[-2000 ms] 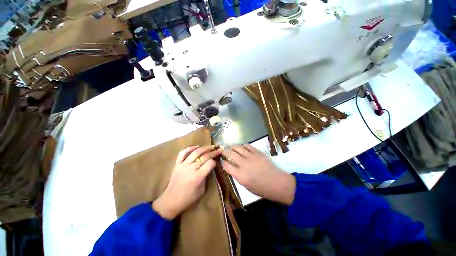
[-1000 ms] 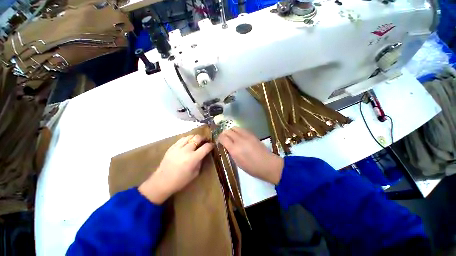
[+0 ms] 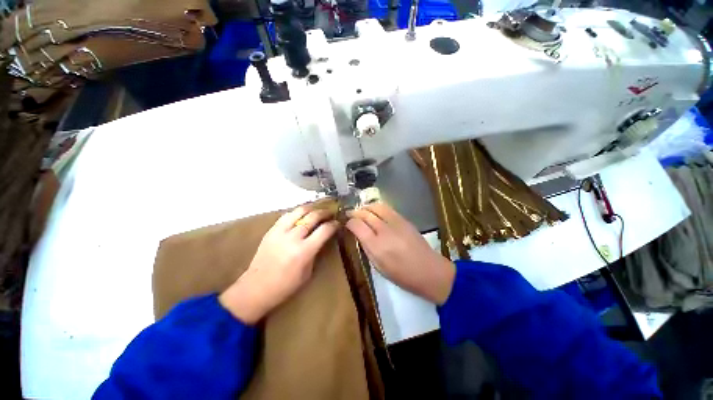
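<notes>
A tan-brown fabric panel lies on the white table and hangs over its front edge. My left hand presses on the panel near its top right corner, fingertips just in front of the presser foot. My right hand holds the panel's right edge and a dark brown zipper there, fingertips close to the left ones. The zipper's lower part hangs along the edge. The sewing machine stands over the corner; fingers and machine head partly hide the presser foot and needle.
A zipper bundle lies under the machine arm. A red and black tool with a cord is at the right. Brown pieces are piled at the back left. Greyish fabric hangs at the far right, beyond the table.
The camera view has shifted, so the machine appears further right. My hands first moved up toward the presser foot with the panel corner and remain there. The zipper's lower end now hangs beside the panel edge.
</notes>
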